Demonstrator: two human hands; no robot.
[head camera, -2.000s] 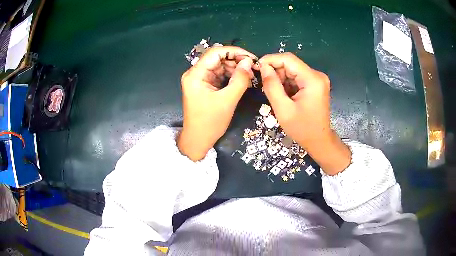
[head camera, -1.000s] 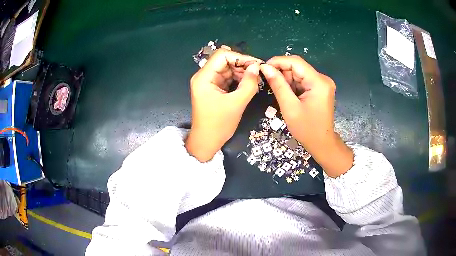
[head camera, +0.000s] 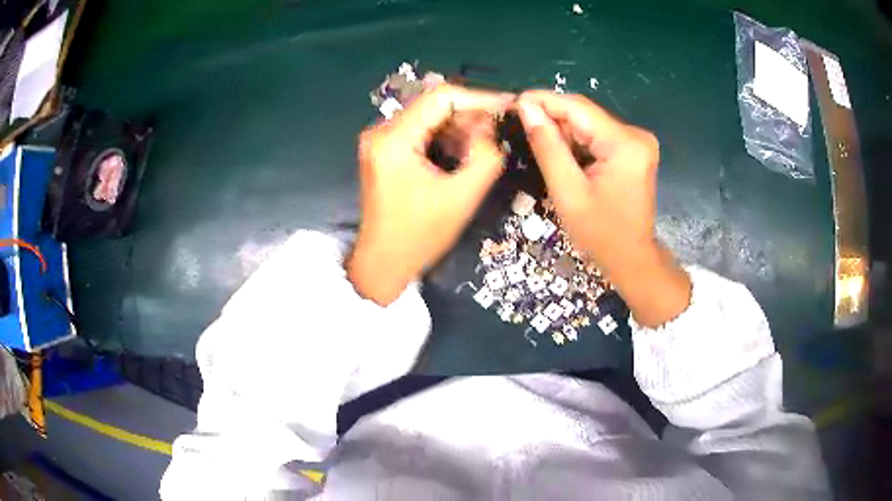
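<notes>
My left hand (head camera: 425, 186) and my right hand (head camera: 597, 186) are bare and meet at the fingertips above the green mat. A tiny dark part (head camera: 515, 101) shows between the fingertips; it is too small and blurred to make out. The main pile of small modules (head camera: 538, 284), many white squares with dark centres, lies on the mat nearer my body, partly hidden by my right hand. A smaller pile of grey and white pieces (head camera: 393, 95) lies beyond my left hand, partly covered by it.
Small loose pieces (head camera: 560, 82) lie beyond my right hand. A clear bag with a white label (head camera: 778, 93) and a long brown-gold strip (head camera: 843, 196) lie at the right. A black fan (head camera: 103, 181) and a blue box (head camera: 34, 245) stand at the left edge.
My left thumb has drawn back from the other fingertips and my left hand is blurred. The small pile shows a little more. Both hands stay close together at the same spot.
</notes>
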